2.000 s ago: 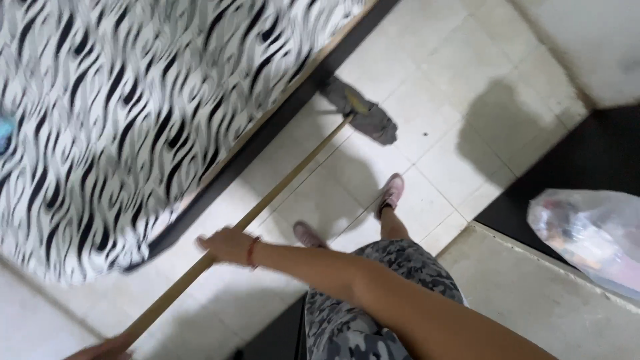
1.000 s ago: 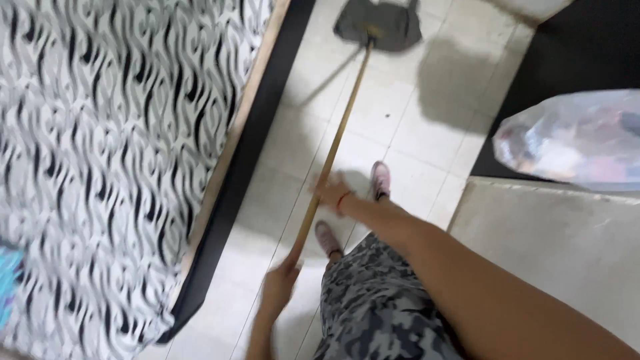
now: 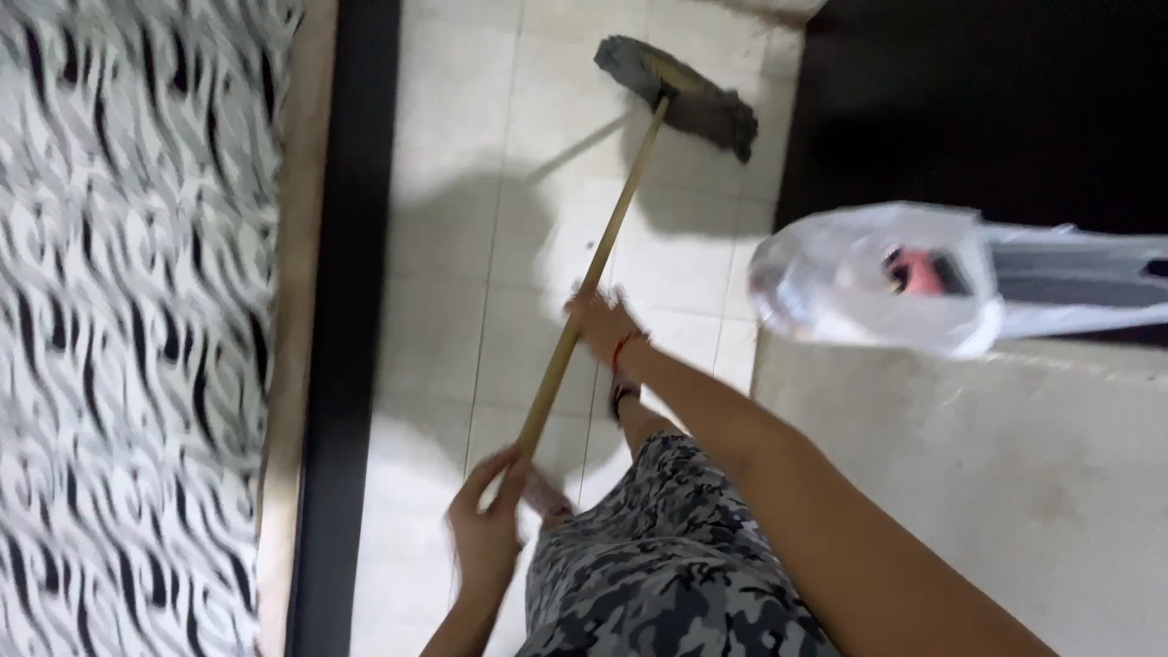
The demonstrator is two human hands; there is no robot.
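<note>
A mop with a long wooden handle (image 3: 630, 196) slants up across the view. Its dark grey cloth head (image 3: 712, 117) lies on the pale tiled floor near the top. My left hand (image 3: 488, 525) grips the lower end of the handle. Further up, my right hand (image 3: 604, 324), with a red band at the wrist, is closed around the middle of the handle. The far side of its fingers is slightly blurred.
A bed with a black-and-white patterned cover (image 3: 137, 328) and a dark frame (image 3: 351, 328) stands at left. To the right hangs or rests a translucent plastic bag (image 3: 876, 278) before a dark surface (image 3: 967, 109). Below it is a pale wall or ledge (image 3: 958, 474). My feet are on the tiles.
The mop head, first beside the bed frame, is now further right, toward the dark surface. Both hands stay on the handle. The view has turned and shifted.
</note>
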